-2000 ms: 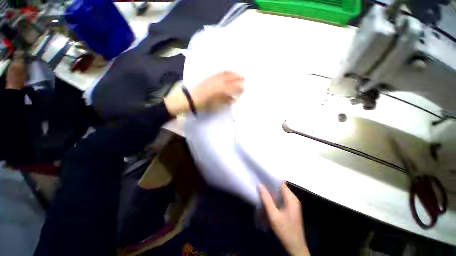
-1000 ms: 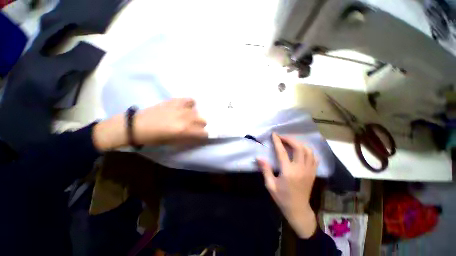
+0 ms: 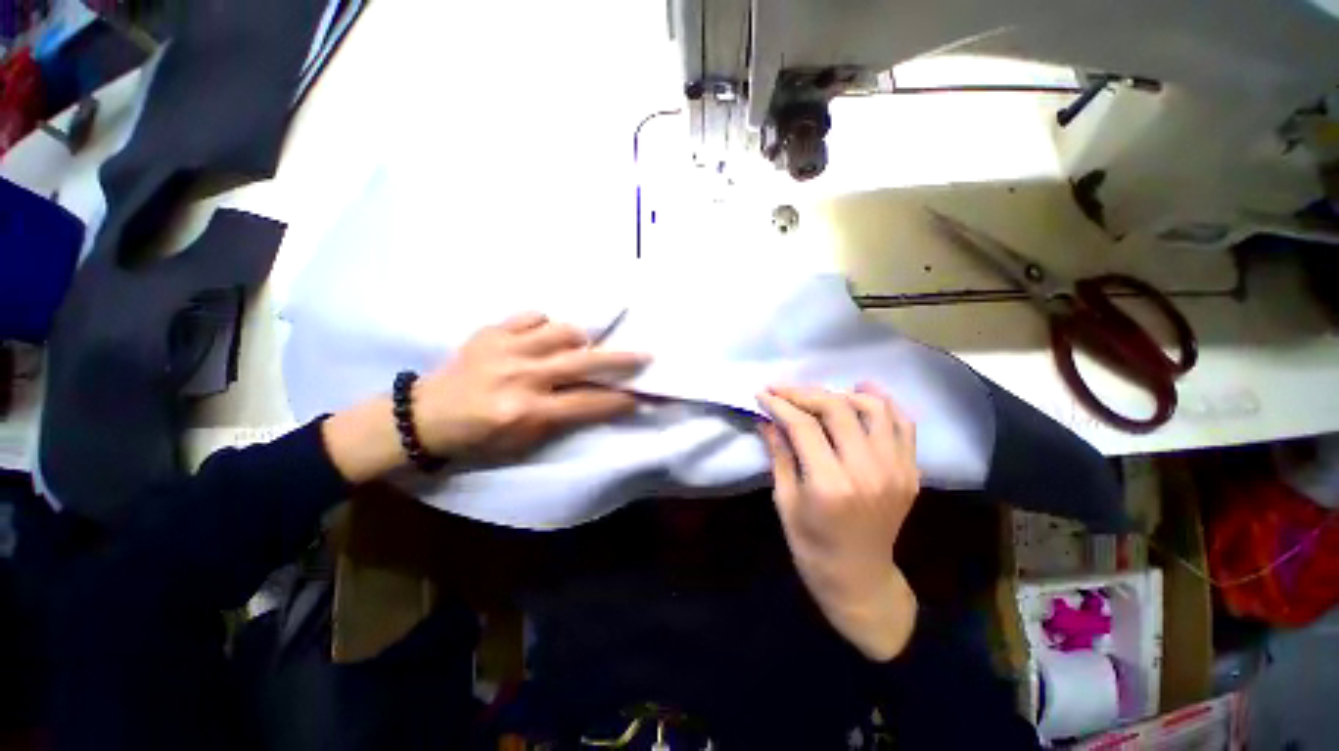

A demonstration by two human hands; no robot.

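A large cut panel (image 3: 551, 492) lies pale backing up on the near edge of the table, below the needle area. Its right end shows the black face (image 3: 1050, 458) and hangs over the edge. A thin dark seam (image 3: 698, 402) runs between my hands. My left hand (image 3: 521, 389) holds the panel at the seam's left part, fingers close together. My right hand (image 3: 849, 477) holds it at the seam's right end, fingers bent over the cloth. The fingertips' undersides are hidden. The presser foot and needle area (image 3: 720, 147) is above, apart from the panel.
Scissors (image 3: 1094, 330) with dark red handles lie right of the needle. The machine head (image 3: 940, 37) spans the top right. Black cut panels (image 3: 110, 352) lie at left, near a blue bin (image 3: 33, 264). A drawer tray (image 3: 1160, 646) below right holds a white spool and a pink item.
The view has shifted right. The panel has moved from the table's left part to before the needle and is spread out. Both hands have come closer together along the seam.
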